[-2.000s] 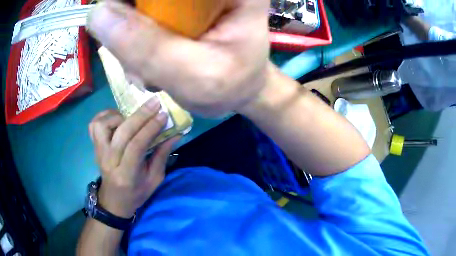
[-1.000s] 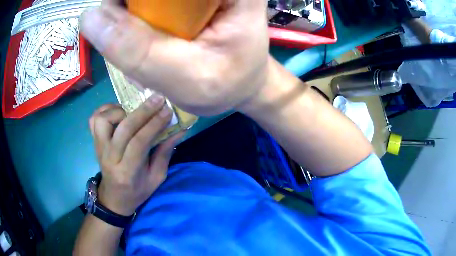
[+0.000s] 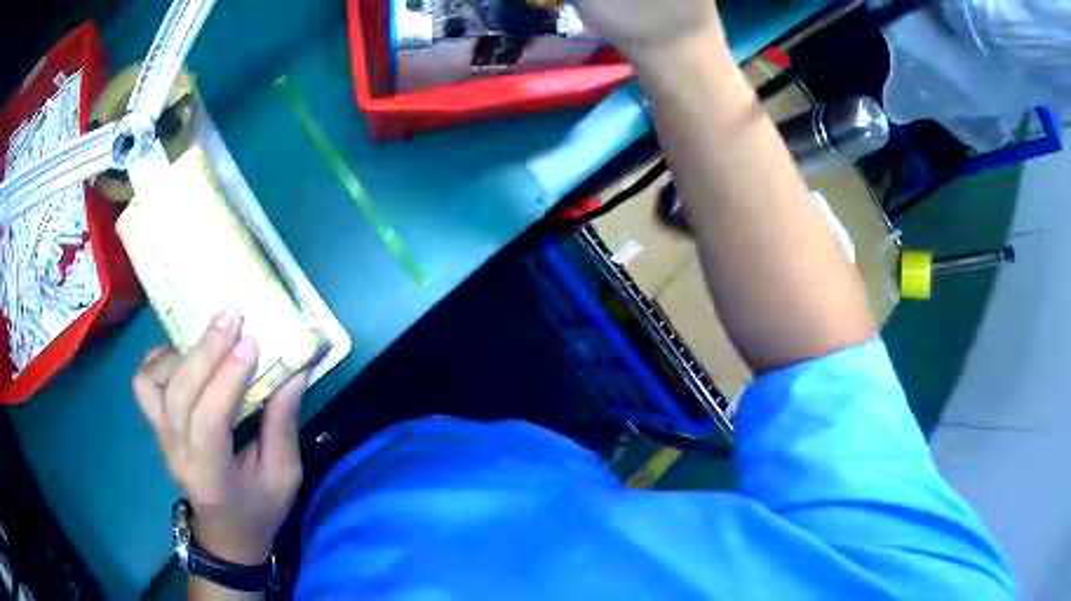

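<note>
The cream-yellow assembly fixture lies on its white base on the bench. A white arm unit has its round hub over the fixture's far round end; one arm points up, another left, and a short part runs into the fixture. My left hand grips the fixture's near end, fingertips on top and thumb at the side. My right hand is at the top edge, partly cut off, beside the silver-white screw feeder. What it holds is cut off from view.
A red parts bin with white strips is left of the fixture. A second red tray holds the feeder. A green tape line crosses the bench. A brown shelf with a metal flask is at the right.
My right hand has moved from above the fixture up and right to the feeder, and the orange screwdriver has left clear view. The fixture and hub are now uncovered. The whole view has shifted.
</note>
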